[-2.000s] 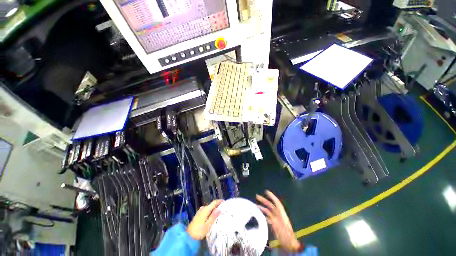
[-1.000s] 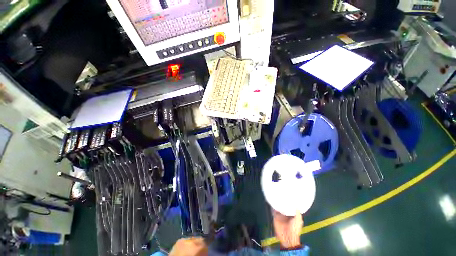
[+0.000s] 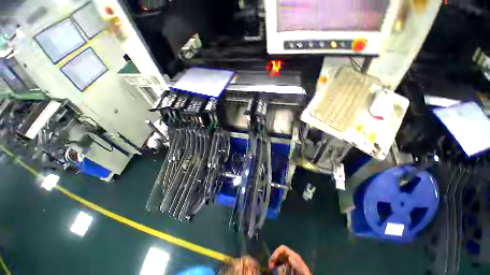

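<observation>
My left hand point(image 3: 243, 265) is at the bottom edge, mostly cut off, with a bit of blue sleeve beside it. My right hand point(image 3: 288, 260) is close to its right, fingers bent, also cut off. Something dark and thin shows between the hands, too blurred to name. No white reel is visible in either hand. The tape feeders point(image 3: 185, 164) hang from the machine front ahead of the hands, with more feeders point(image 3: 257, 177) beside them.
A blue reel point(image 3: 402, 200) stands at the right. A keyboard point(image 3: 345, 102) rests on a side shelf below the monitor point(image 3: 330, 19). A record sheet point(image 3: 204, 80) lies above the feeders, another point(image 3: 466, 126) at right. A blue bin point(image 3: 228, 198) is behind the feeders.
The view has swung left, so the machine parts appear further right. The white reel, raised in my right hand a second ago, is no longer visible. My hands are now close together at the bottom edge.
</observation>
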